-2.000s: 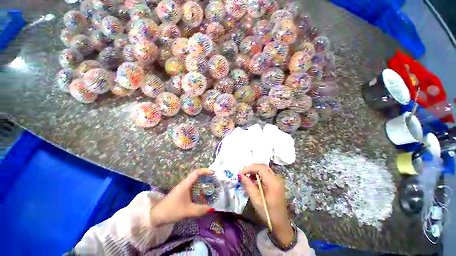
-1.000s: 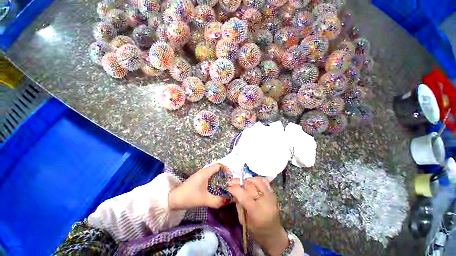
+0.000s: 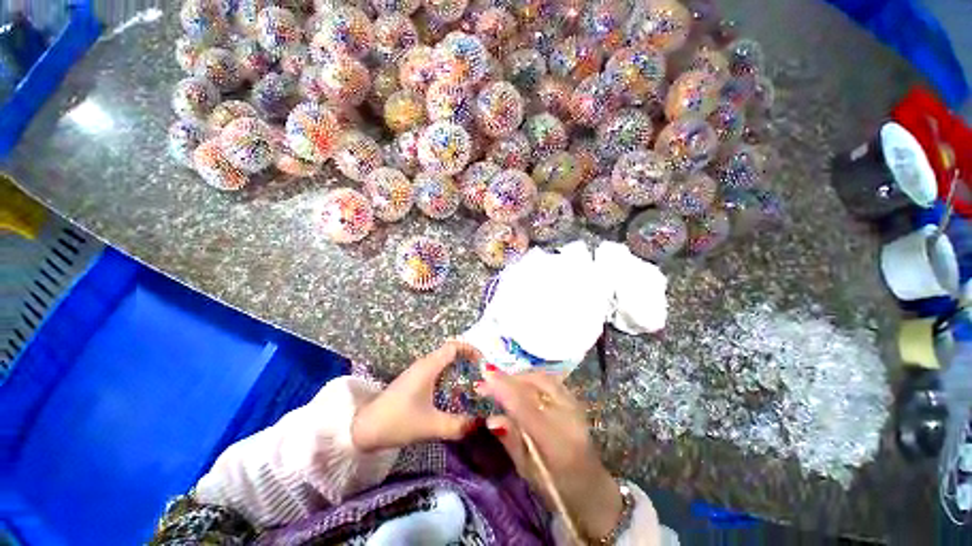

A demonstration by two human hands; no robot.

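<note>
My left hand (image 3: 414, 407) is curled around a small decorative ball (image 3: 458, 386), clear-looking with multicoloured dots. My right hand (image 3: 546, 432) holds a thin pale wooden brush (image 3: 552, 488), its handle pointing down and back along my palm; its tip is hidden by my fingers. The fingertips of my right hand are at the right side of the ball. A crumpled white cloth (image 3: 549, 304) with blue marks lies just beyond my hands.
Many decorative balls (image 3: 448, 147) are heaped across the table (image 3: 256, 267). Small clear plastic parts (image 3: 783, 395) lie in a heap to the right. A dark pot (image 3: 885, 171), white cup (image 3: 919, 265) and yellow cup (image 3: 917, 343) stand far right. A blue crate (image 3: 139, 395) is below left.
My right hand has moved from the cloth to the ball in my left hand, with the brush still held. The view has shifted, so the table things sit elsewhere in the picture.
</note>
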